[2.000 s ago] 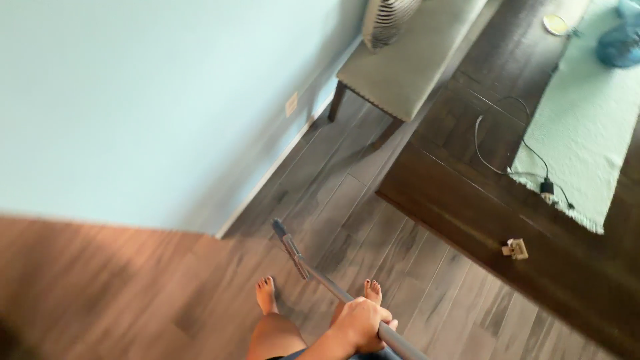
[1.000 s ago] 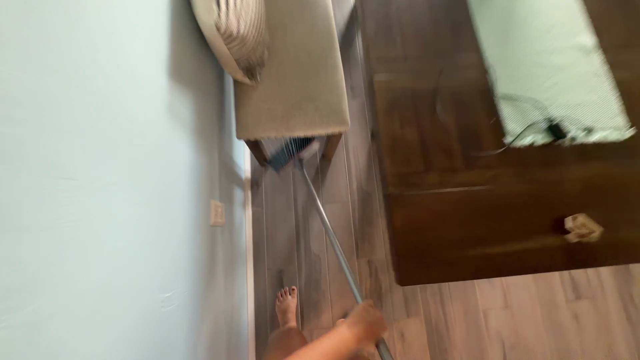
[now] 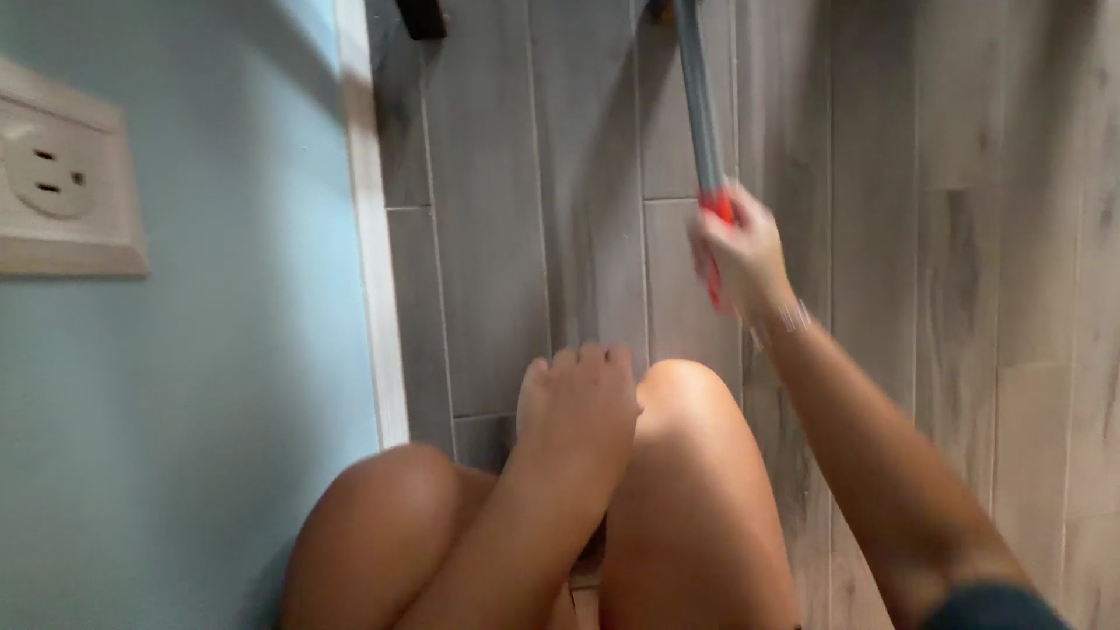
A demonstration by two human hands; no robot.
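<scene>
My right hand (image 3: 739, 249) is closed around the red grip of a broom's grey pole (image 3: 698, 105), which runs up and out of the top of the view; the broom's head is out of sight. Between my bent knees (image 3: 691, 394), my left hand (image 3: 579, 394) rests against the knee on the right, its fingers bent and blurred. I see nothing held in it, though its palm is hidden.
At the left stands a light blue wall (image 3: 245, 350) with a power outlet (image 3: 61, 175) and a white baseboard (image 3: 372, 219). A dark furniture leg (image 3: 422, 17) reaches the wood-look plank floor (image 3: 586, 219) at the top.
I have gone from standing to squatting low by the wall. The view is now close to the floor, and both hands show, with the pole's red end in my right hand.
</scene>
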